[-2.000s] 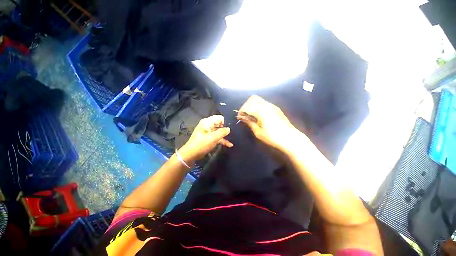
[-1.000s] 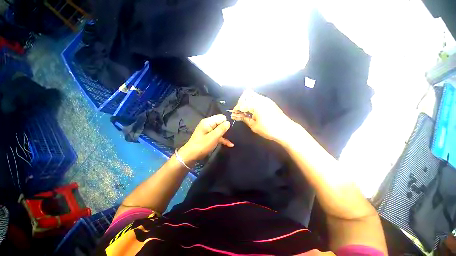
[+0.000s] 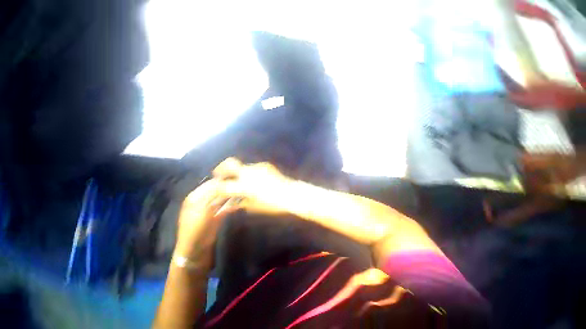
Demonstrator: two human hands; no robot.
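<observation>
The picture is badly blurred. The dark garment (image 3: 292, 122) lies over the white tabletop's front edge and down onto my lap, with a small white tag (image 3: 273, 103) on it. My left hand (image 3: 199, 212) and my right hand (image 3: 254, 185) are together over the lap, fingers overlapping. A small metallic glint, perhaps snips, shows beneath the right fingers. What each hand holds at the fingertips is hidden by blur and glare.
The glaring white tabletop (image 3: 376, 109) lies ahead. A big dark garment pile (image 3: 71, 77) is at left, with a blue crate (image 3: 80, 231) below it. At right are a light-blue packet (image 3: 462, 61), a greyish cloth (image 3: 472, 138) and a blurred red item (image 3: 546, 95).
The view has swung to the right, bringing the packet and red item further in. My hands have come together and overlap; before, they met only at the fingertips.
</observation>
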